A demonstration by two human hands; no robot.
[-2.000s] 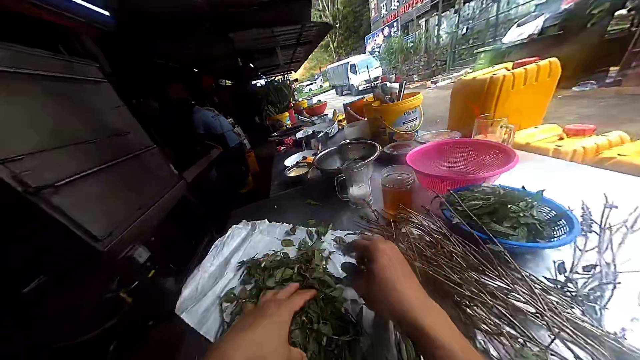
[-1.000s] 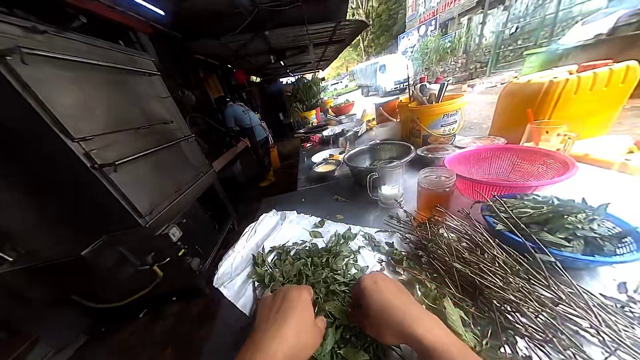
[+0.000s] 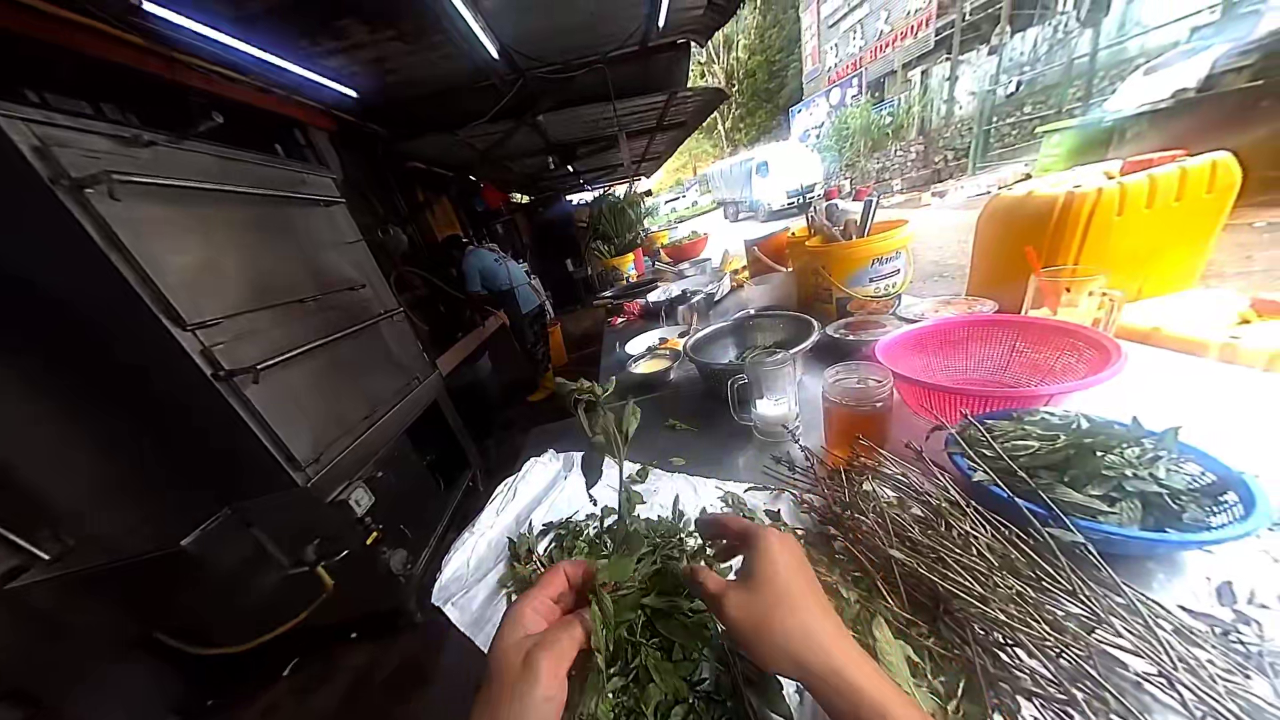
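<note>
My left hand (image 3: 545, 635) pinches a leafy herb stem (image 3: 620, 465) that stands upright above the pile of green leaves (image 3: 665, 625). Just right of that stem is my right hand (image 3: 765, 590), thumb and fingers apart, with nothing seen between them. The leaves lie on a crumpled white sheet (image 3: 490, 545). Beside my right forearm a heap of thin, mostly bare stems (image 3: 950, 560) spreads over the metal table. A blue plastic basket (image 3: 1150, 540) holds more picked leaves (image 3: 1100, 465) at the right.
Behind the leaves stand a glass mug (image 3: 772, 395), a jar of amber liquid (image 3: 857, 410), a dark colander (image 3: 750, 345) and a pink plastic basket (image 3: 1000, 365). Farther back are a yellow bucket (image 3: 855, 270) with utensils and a yellow container (image 3: 1100, 225). A person (image 3: 505, 290) bends over at the left.
A leafy stem now stands up from my left hand, where both hands were low in the leaves a second ago. My right hand has risen and its fingers have spread.
</note>
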